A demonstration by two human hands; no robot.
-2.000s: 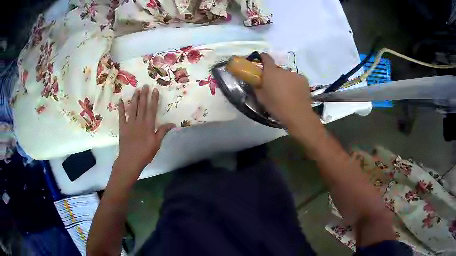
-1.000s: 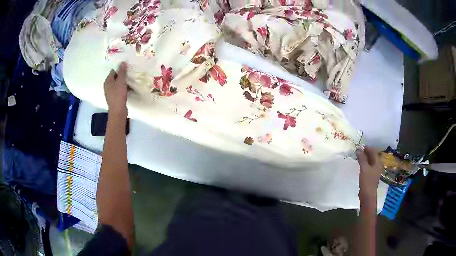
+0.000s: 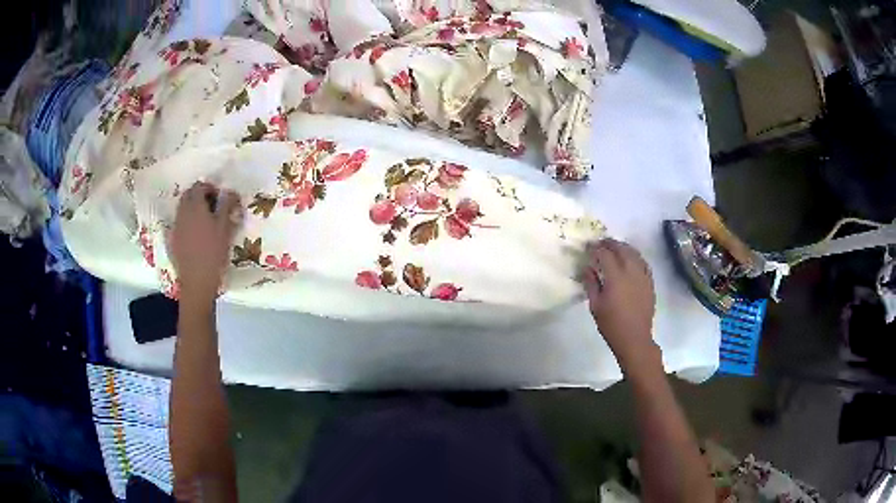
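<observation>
A cream garment with red-pink flowers (image 3: 422,221) lies over the long padded board, its body bunched at the far side. My left hand (image 3: 204,231) is on the cloth at the left, fingers bent and pinching it. My right hand (image 3: 617,280) grips the cloth's edge at the board's right end. The steam iron (image 3: 712,255), with a dark shiny body and orange-tan handle, stands at the table's right edge, beyond my right hand and untouched.
A black phone (image 3: 154,317) lies on the white table (image 3: 393,359). White hangers (image 3: 133,427) are stacked at lower left. A blue slotted rest (image 3: 742,337) and the steam hose (image 3: 850,242) are at the right. Floral cloth (image 3: 756,481) hangs low right. A cardboard box (image 3: 781,83) is behind.
My right hand has let go of the iron, which now stands at the right edge, and has taken the cloth. My left hand now pinches the cloth. The flowers on top of the board have shifted.
</observation>
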